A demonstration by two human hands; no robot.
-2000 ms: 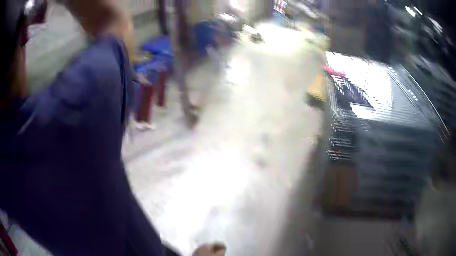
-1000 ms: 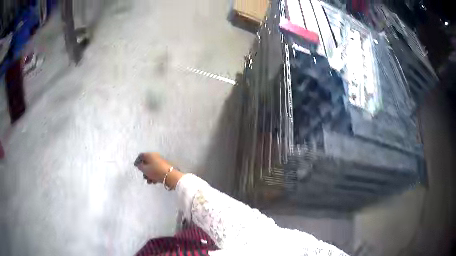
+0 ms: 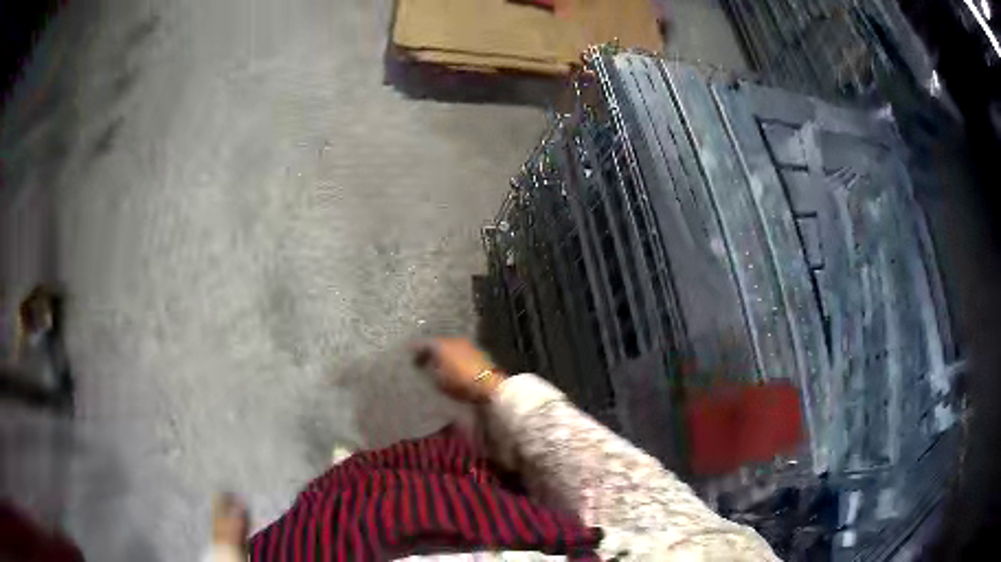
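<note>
My right hand [image 3: 448,364] is in front of me, low in the middle of the view, beside the wire cage. It is bare, with a bracelet at the wrist, and looks loosely closed with nothing visible in it. My left hand [image 3: 231,518] is small and blurred near the bottom left edge; its fingers cannot be made out. The grey wire cage [image 3: 560,220] stands on the right, with long flat grey parts [image 3: 757,253] across it. A red rectangular piece [image 3: 746,426] lies at its near side.
A low pallet covered with tan cardboard [image 3: 483,31] lies on the floor ahead, with a small red thing at its top edge. Grey concrete floor [image 3: 242,220] extends ahead and left. More metal racking [image 3: 818,38] stands at the upper right. A dark blurred object [image 3: 42,340] is at the left edge.
The view has moved forward along the cage; the cardboard-covered pallet shows more fully. The person in blue seen earlier is gone from view. My left hand now shows at the bottom left.
</note>
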